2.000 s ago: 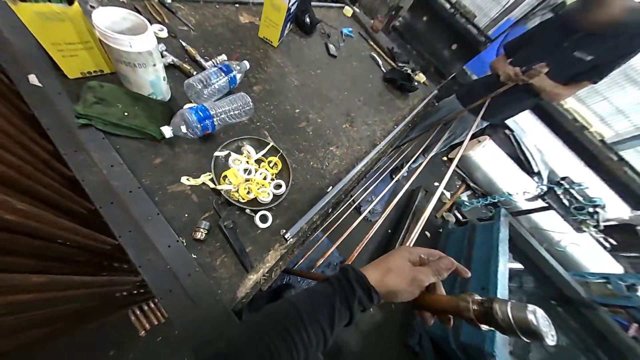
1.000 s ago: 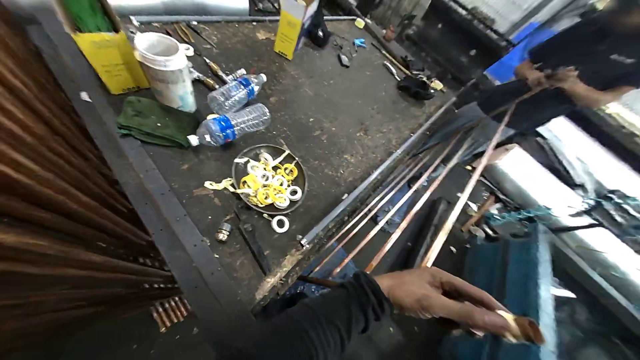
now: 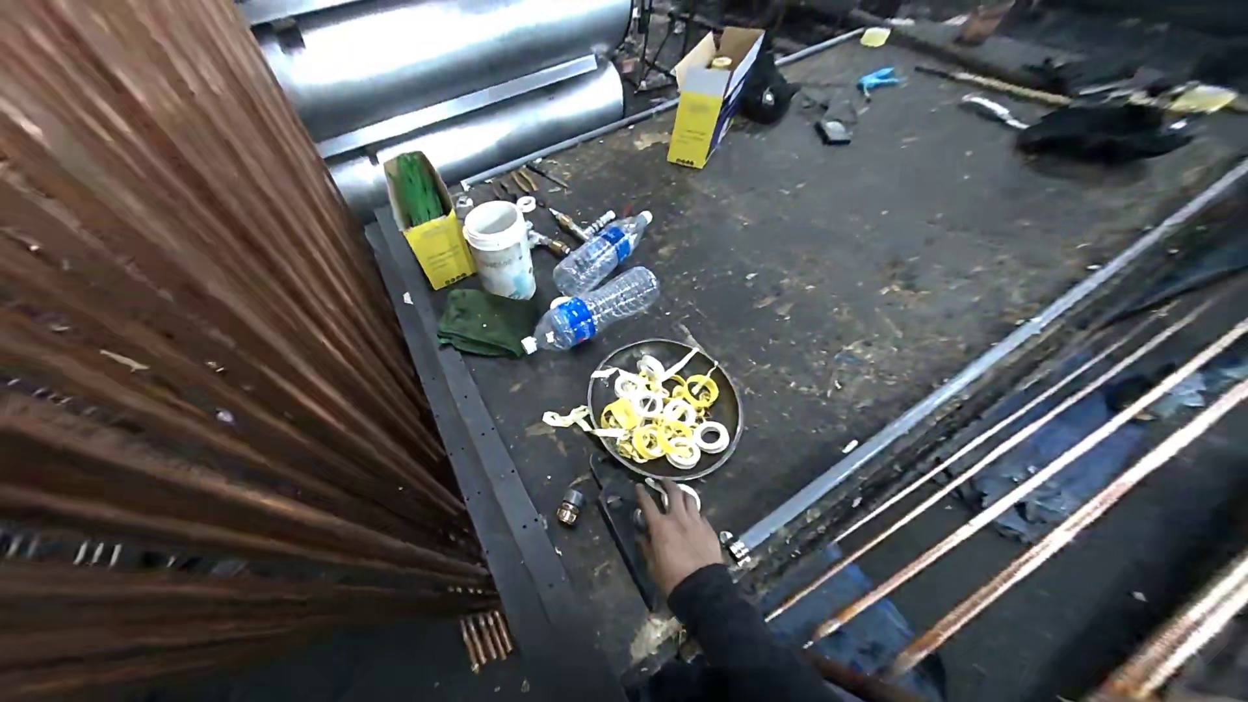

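My left hand (image 3: 675, 538), in a dark sleeve, reaches in from the bottom with its fingers apart. Its fingertips are at a loose white tape roll (image 3: 690, 495), partly hidden by the fingers, just below a round metal bowl (image 3: 738, 429). White and yellow tape rolls (image 3: 647, 404) fill the bowl, some with loose ends hanging over its rim. Left of the hand lie a dark flat bar (image 3: 624, 551) and a small brass-and-metal fitting (image 3: 569, 507). My right hand is out of view.
Plastic bottles (image 3: 619, 297), a white bucket (image 3: 502, 258), a green cloth (image 3: 486, 322) and yellow boxes (image 3: 441, 252) stand or lie beyond the bowl. Copper pipes (image 3: 1033, 478) run along the right; brown rods (image 3: 244, 292) rise at left. A metal rail (image 3: 897, 424) edges the dark surface.
My left hand has come away from the copper pipe with the fitting and moved over beside the bowl, at the loose roll. The view has swung left, and the other person is out of it.
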